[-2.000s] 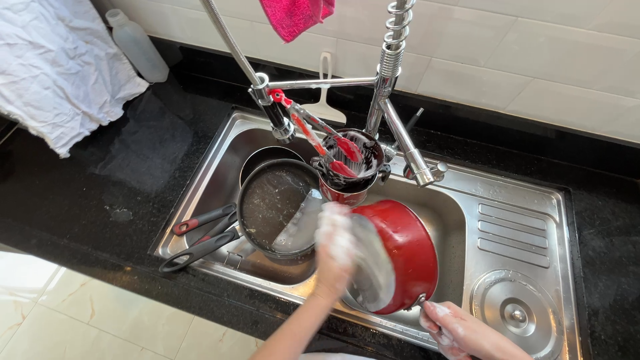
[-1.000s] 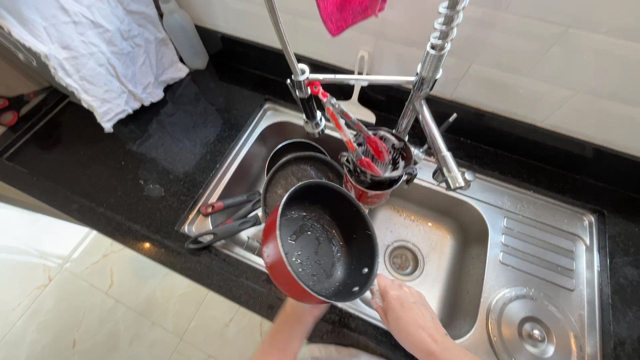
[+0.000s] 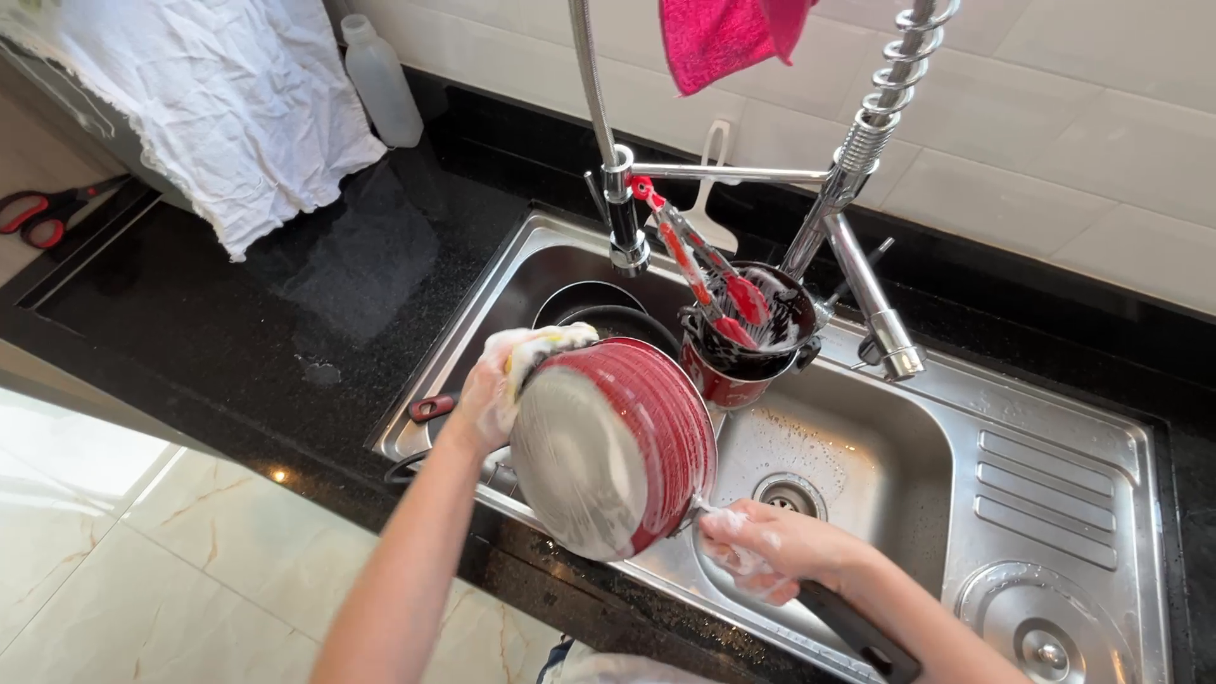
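Observation:
A red saucepan is tilted over the sink's front edge, its pale metal base turned up toward me and streaked with suds. My left hand, covered in foam, presses a soapy yellow sponge against the pan's upper left side. My right hand, also foamy, is closed round the pan's black handle. Behind the pan, dark frying pans lie in the left basin. Red-tipped tongs lean in a soapy black container that sits on a red pot.
A spring-neck faucet rises behind the steel sink, which has a right basin and a ribbed drainboard holding a round lid. On the left are a white cloth, a plastic bottle and scissors. A pink cloth hangs above.
The saucepan, whose dark inside faced me one second ago, now shows its outer base. My left hand has come up to its left side with the sponge.

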